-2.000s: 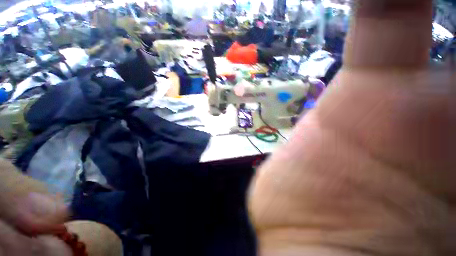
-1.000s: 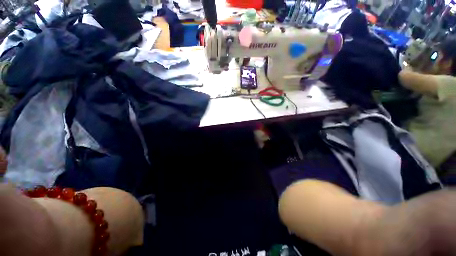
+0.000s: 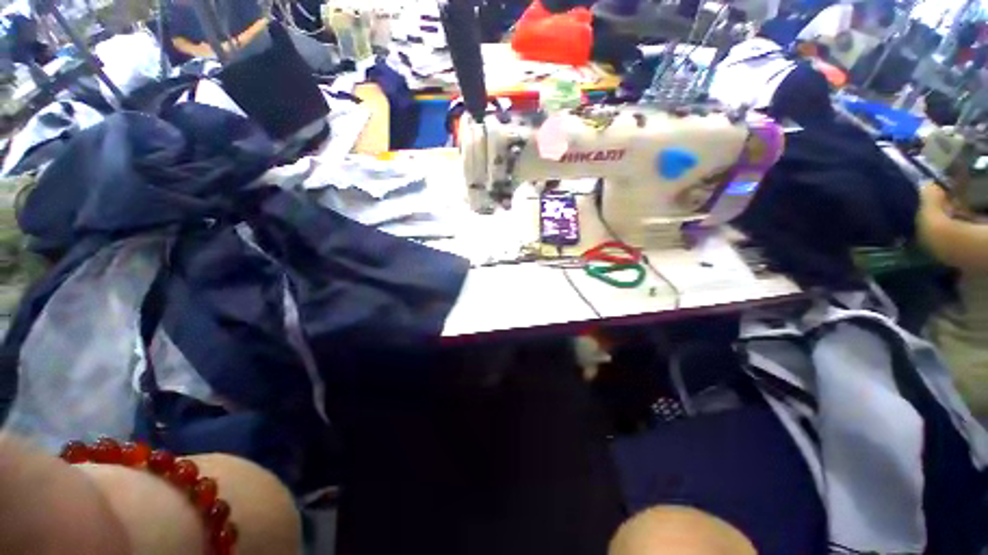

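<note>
My left wrist, with a red bead bracelet [image 3: 184,472], is at the bottom left; blurred skin of my left hand [image 3: 38,499] is cut off by the edge and its fingers do not show. My right hand is out of the picture. Rounded bare skin [image 3: 680,533] shows at the bottom, knee or forearm, I cannot tell. Navy garment pieces [image 3: 358,255] with light-grey panels [image 3: 87,325] lie heaped at the left, hanging over the table edge. A cream sewing machine [image 3: 639,163] stands on the white table [image 3: 520,304].
A lit phone [image 3: 560,219] leans under the machine arm, beside scissors with red and green handles [image 3: 614,266]. Thin cables hang over the table edge. Navy and grey-white garments [image 3: 867,401] hang at the right. A person's arm [image 3: 953,233] is at the right edge. A red bag-like lump [image 3: 553,33] lies behind.
My right hand, large in front at first, has left the picture. The view has tilted and shifted, so the machine first rose, then sits a little lower and further right. The garments look unmoved.
</note>
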